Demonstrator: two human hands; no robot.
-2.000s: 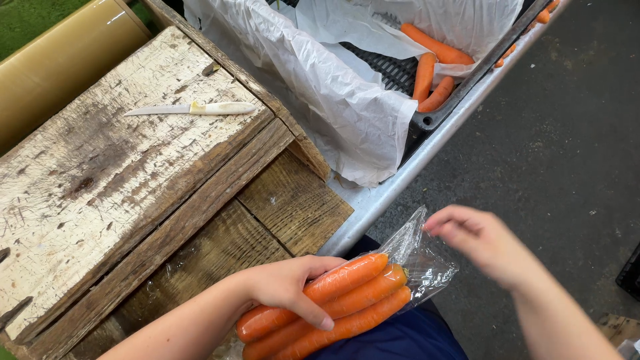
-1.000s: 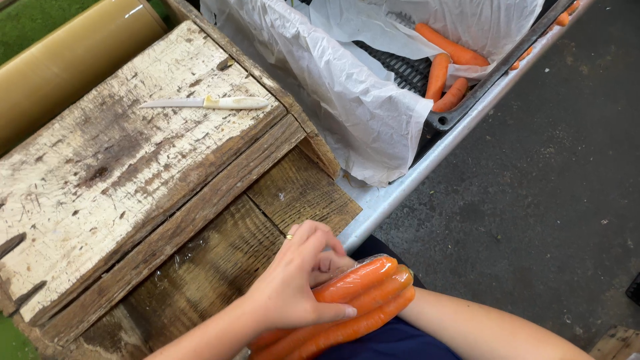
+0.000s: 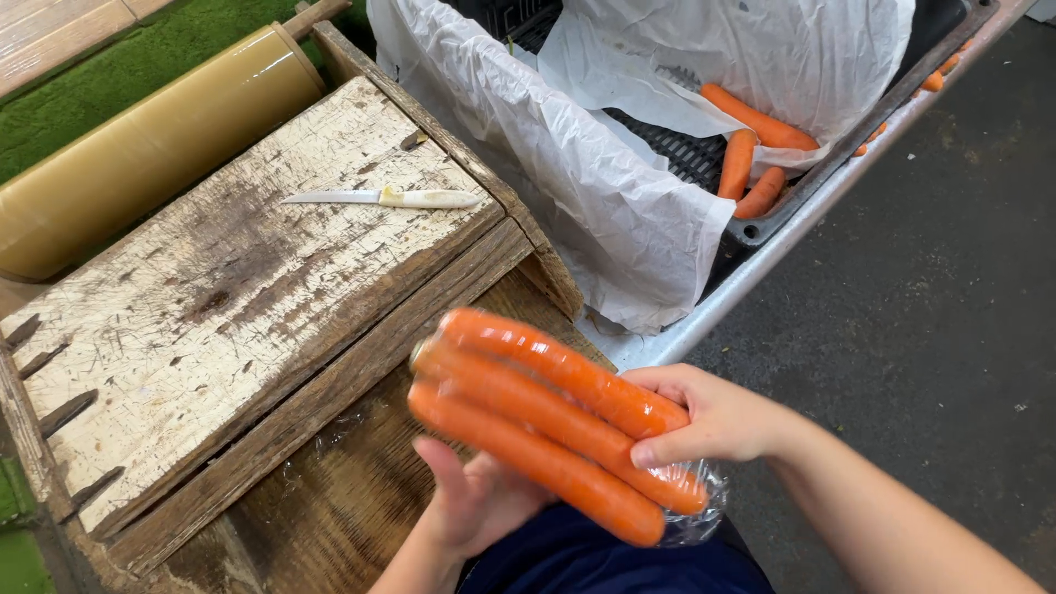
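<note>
Three carrots (image 3: 536, 412) lie side by side in clear plastic film above my lap. My right hand (image 3: 709, 412) grips the bundle near its lower right end, thumb on top, and loose film (image 3: 701, 507) bunches beyond the carrot tips there. Under the lower left side of the bundle is my left hand (image 3: 483, 495), its thumb raised and apart; the carrots hide its fingers, so whether it bears any weight is unclear. A small knife (image 3: 384, 198) with a white handle rests on the worn white board (image 3: 272, 239).
Behind the board lies a roll of yellowish plastic film (image 3: 157, 157). A black plastic crate (image 3: 883, 124) lined with white paper (image 3: 610, 165) holds loose carrots (image 3: 759, 120) at the upper right, beside a metal edge (image 3: 742, 285). Brown wooden planks (image 3: 346, 462) lie below the board.
The carrot bundle has swung around, so its loose-film end now points lower right. My right hand has come onto it from above, and my left hand has gone from its top to underneath.
</note>
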